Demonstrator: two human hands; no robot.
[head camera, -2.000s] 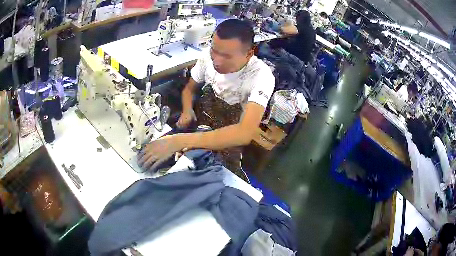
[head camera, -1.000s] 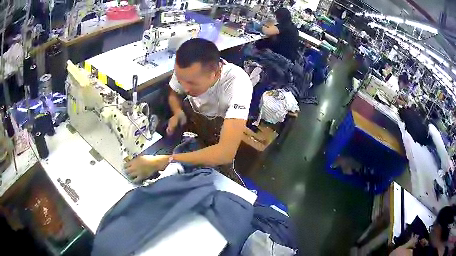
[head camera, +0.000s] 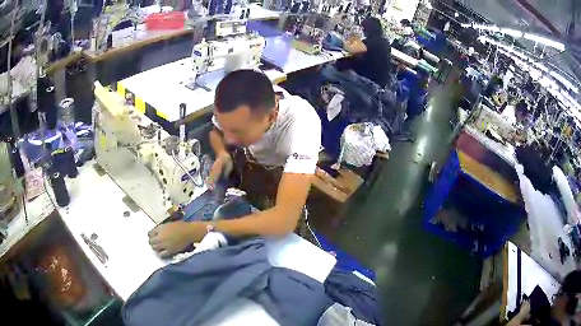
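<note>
Neither of my own hands is in view. A slate-blue garment piece (head camera: 210, 274) lies spread over the near end of the white sewing table (head camera: 121, 245). A person in a white T-shirt (head camera: 296, 130) bends over it from the far side. One hand of that person rests on the cloth edge left of the needle area, with pale cloth (head camera: 209, 243) at the wrist. The other hand is by blue cloth beside the cream sewing machine (head camera: 169, 165). The person's arm and the machine head partly hide the cloth there.
Dark thread cones (head camera: 58, 188) stand left of the machine. Small dark tools (head camera: 95, 247) lie on the tabletop. A blue-sided bin (head camera: 468, 204) stands right of the green aisle (head camera: 398, 223). Another person's hand shows at the bottom right.
The person has bent lower. Their nearer hand has moved from the needle area to the left and down, and more blue cloth shows by the machine. The view has shifted slightly.
</note>
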